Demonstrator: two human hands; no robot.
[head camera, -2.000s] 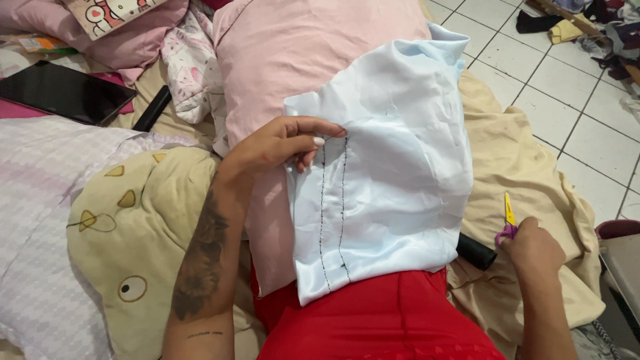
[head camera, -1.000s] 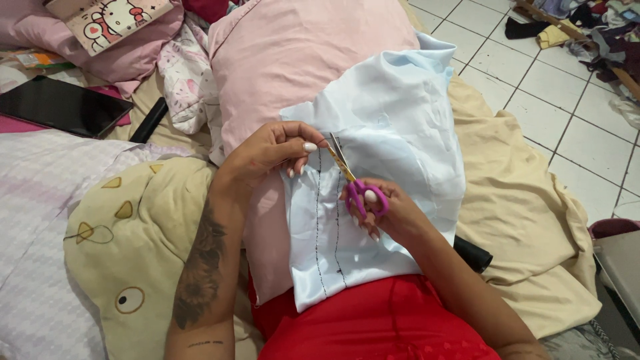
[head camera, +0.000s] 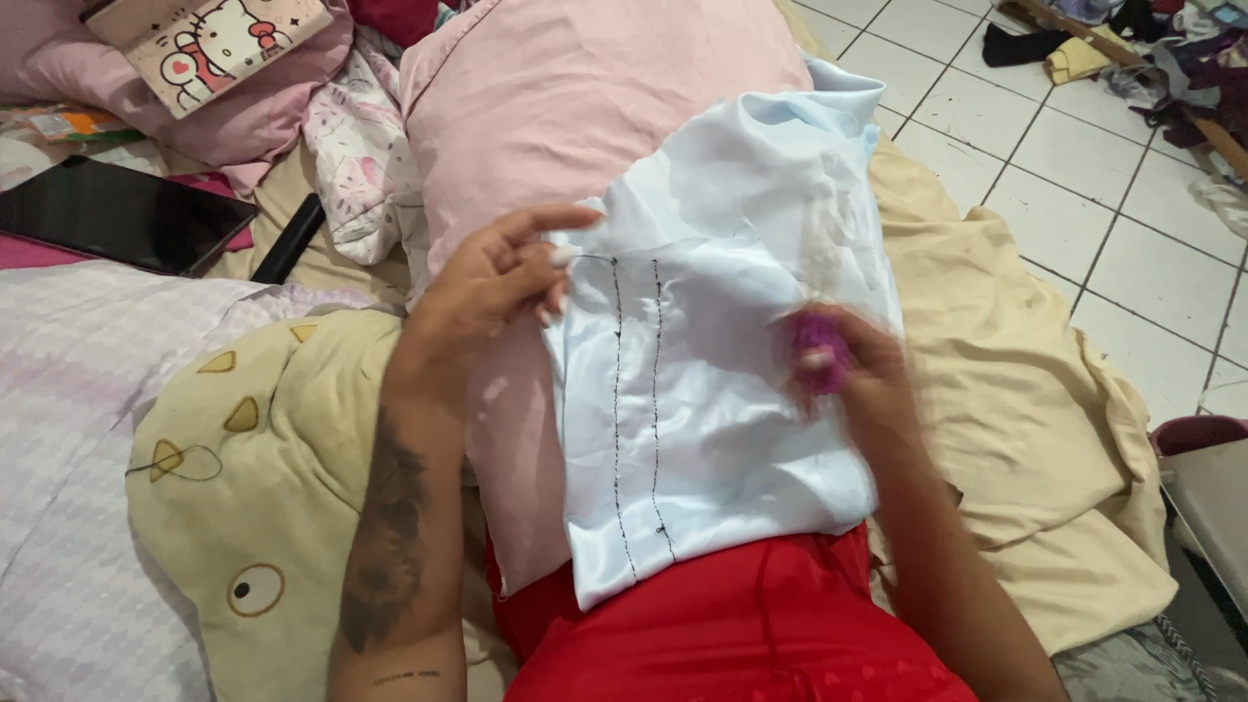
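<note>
A light blue satin cloth (head camera: 751, 429) with two lines of dark stitching lies over a pink pillow (head camera: 546, 107) and my lap. At the upper end of the left stitch line, my left hand (head camera: 512, 268) pinches a dark thread (head camera: 593, 257) between thumb and finger, pulling it sideways from the cloth. My right hand (head camera: 848, 356), blurred, is over the right part of the cloth and holds small scissors by their purple handles (head camera: 819, 353). The blades are too blurred to make out.
A chick-like yellow cushion (head camera: 263, 409) carries a loose thread loop at left. Behind it lie a black tablet (head camera: 127, 214), a black cylindrical object (head camera: 290, 239) and a cartoon-cat case (head camera: 210, 49). Beige fabric (head camera: 1004, 390) spreads at right, beside a tiled floor (head camera: 1063, 166) with scattered cloth scraps.
My right hand brought the scissors from the right side to the thread by my left hand, then moved back rightward over the cloth. The left hand has stayed near the stitching's upper end.
</note>
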